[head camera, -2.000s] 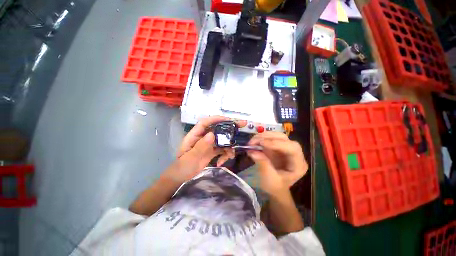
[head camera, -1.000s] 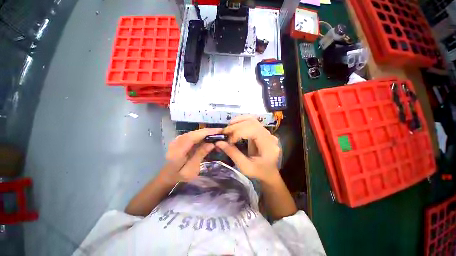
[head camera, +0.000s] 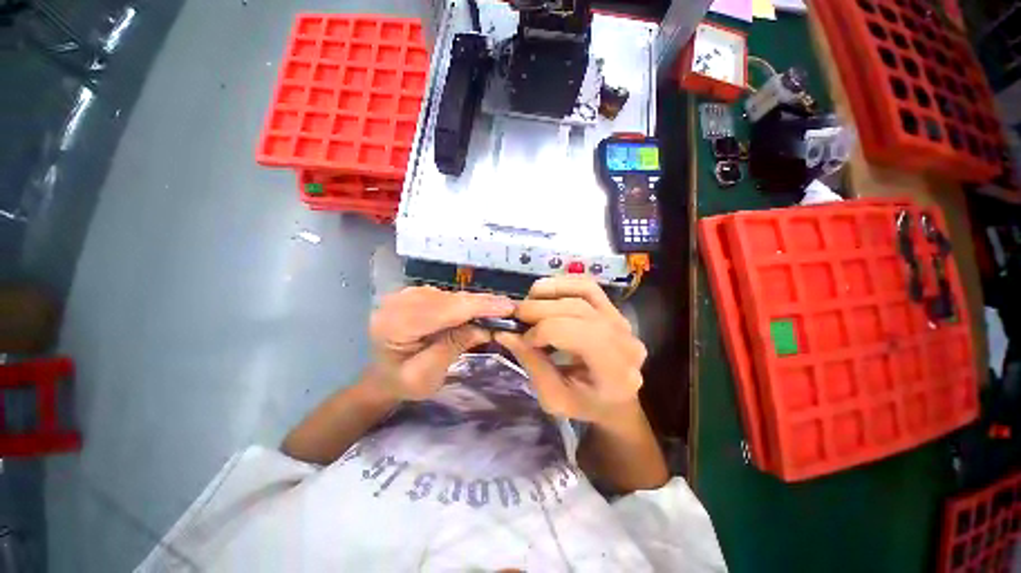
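Observation:
A small dark watch housing (head camera: 500, 325) is pinched edge-on between my two hands, over my lap in front of the white machine. My left hand (head camera: 431, 336) holds its left side with fingers and thumb. My right hand (head camera: 582, 345) holds its right side. Both hands are bare. The fingers cover most of the housing, so its faces and inside are hidden.
The white machine bed (head camera: 526, 207) bears a black fixture (head camera: 546, 69), a long black block (head camera: 459, 106) and a teach pendant (head camera: 633, 193). Red trays stand at left (head camera: 349, 95) and right (head camera: 856, 336). A round-hole tray (head camera: 912, 95) is far right.
The housing was face-up with its inside showing and a thin tool in my right hand. It is now edge-on, gripped by both hands, and the tool is not visible. The view has shifted slightly.

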